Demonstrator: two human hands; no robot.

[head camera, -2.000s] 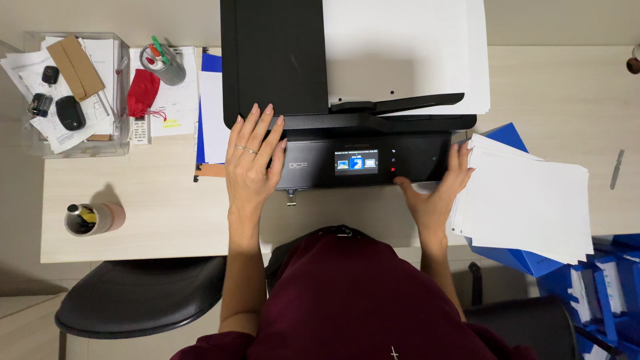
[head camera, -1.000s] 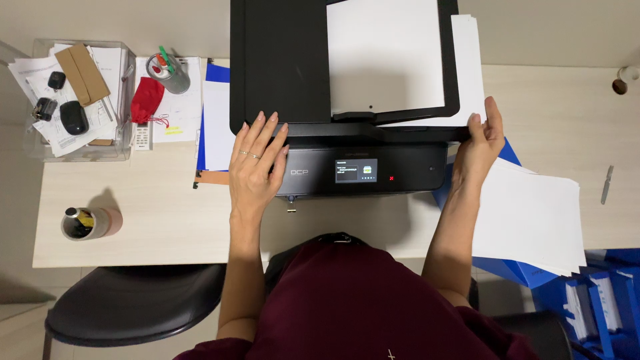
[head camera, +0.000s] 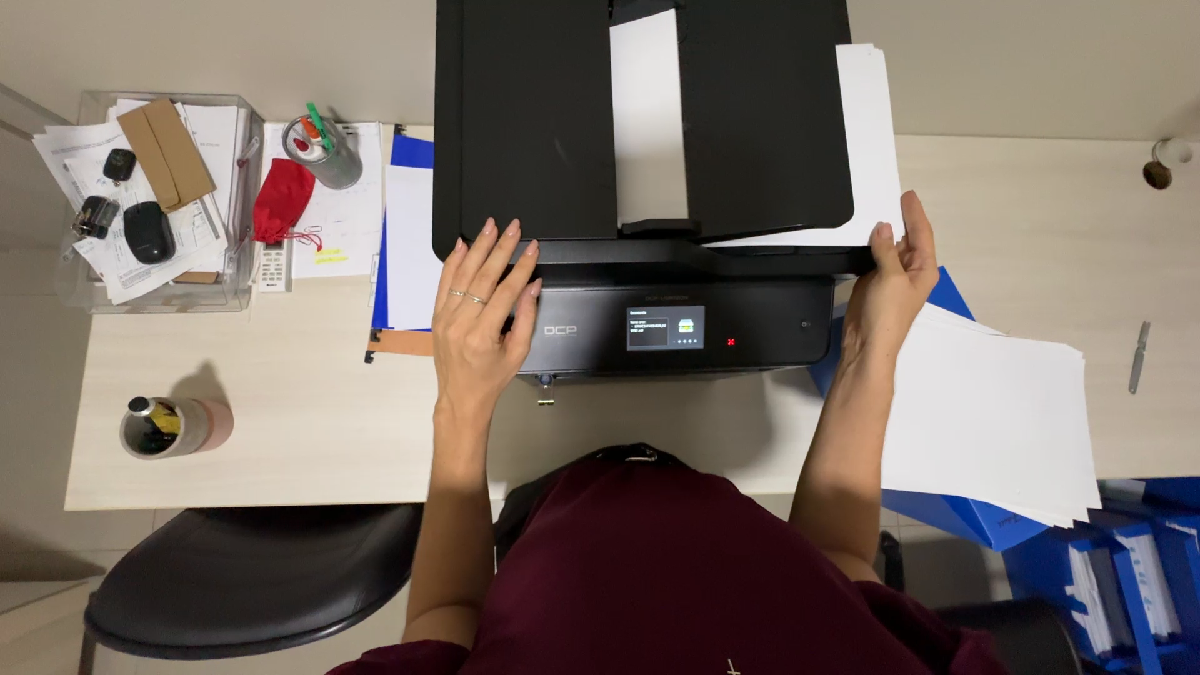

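A black multifunction printer (head camera: 562, 141) stands on the desk before me, its small screen (head camera: 665, 328) lit and a red mark glowing beside it. My left hand (head camera: 486, 323) rests on the printer's front left corner, fingers spread, holding nothing. At the front right corner is my right hand (head camera: 891, 272), thumb and fingers apart around the lid's edge; whether it grips the lid is not clear. White paper (head camera: 872, 122) sticks out under the feeder's right side. A narrow white strip (head camera: 649, 122) shows between the feeder's black parts. A USB stick (head camera: 546, 389) hangs below the front panel.
A stack of white paper (head camera: 984, 412) lies on a blue box (head camera: 998, 525) at right. Further right is a metal letter opener or knife (head camera: 1139, 356). Left are a clear tray (head camera: 248, 197), a pen cup (head camera: 342, 164), a red pouch (head camera: 283, 197), another cup (head camera: 192, 427) and a black chair (head camera: 253, 581).
The flap over the feeder's right side has come down, covering most of the white area seen earlier. My right hand has moved from the front panel up to the lid's corner; my left hand stays at the left.
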